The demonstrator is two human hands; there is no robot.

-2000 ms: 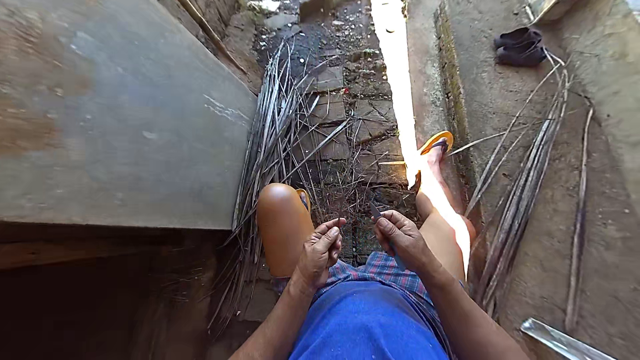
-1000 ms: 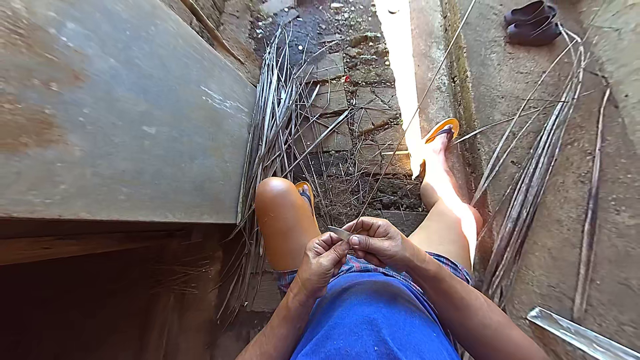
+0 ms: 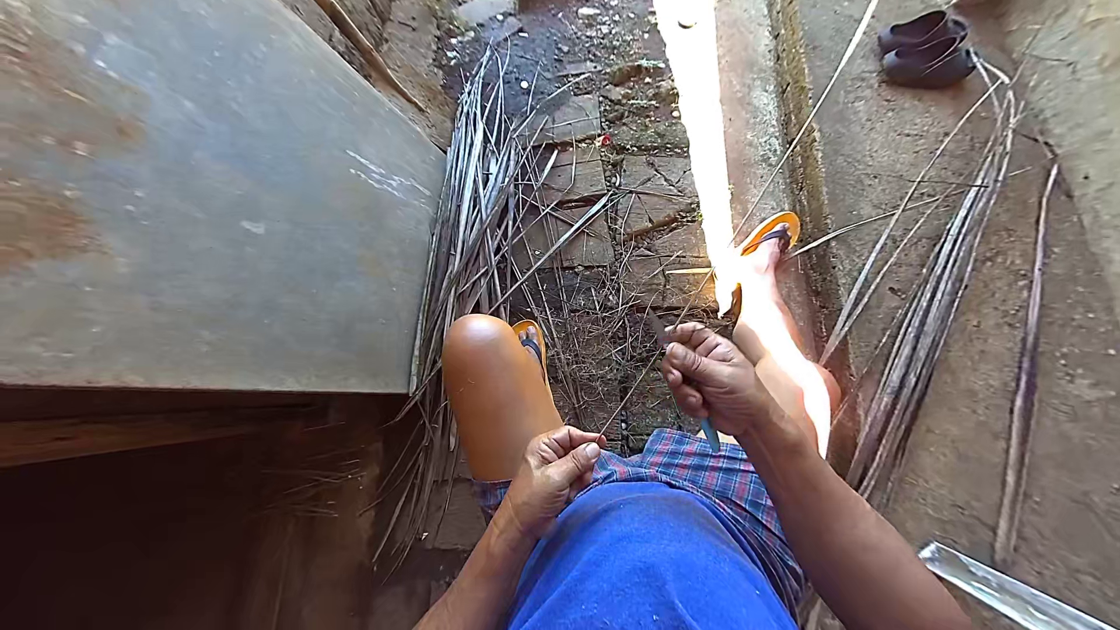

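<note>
My left hand (image 3: 557,472) pinches the near end of a thin palm-leaf midrib (image 3: 632,385) between thumb and fingers, above my lap. The strip slants up and to the right, past my right hand (image 3: 713,376), and on toward the upper right. My right hand is closed around a small knife, whose blue handle (image 3: 710,435) shows below the fist and whose dark blade (image 3: 658,330) shows above it. The blade lies close to the strip; whether it touches is hard to tell. A pile of dry palm strips (image 3: 472,192) lies on the ground beyond my left knee.
A large grey slab (image 3: 219,201) stands at the left. To the right, a bundle of long dry fronds (image 3: 936,315) and a single stalk (image 3: 1028,367) lie on the concrete. Dark shoes (image 3: 927,52) are at the top right. A clear shiny strip (image 3: 1006,586) lies at the lower right.
My hands were together one second ago; now they are apart, the right one farther up and to the right. The strip now stretches between them.
</note>
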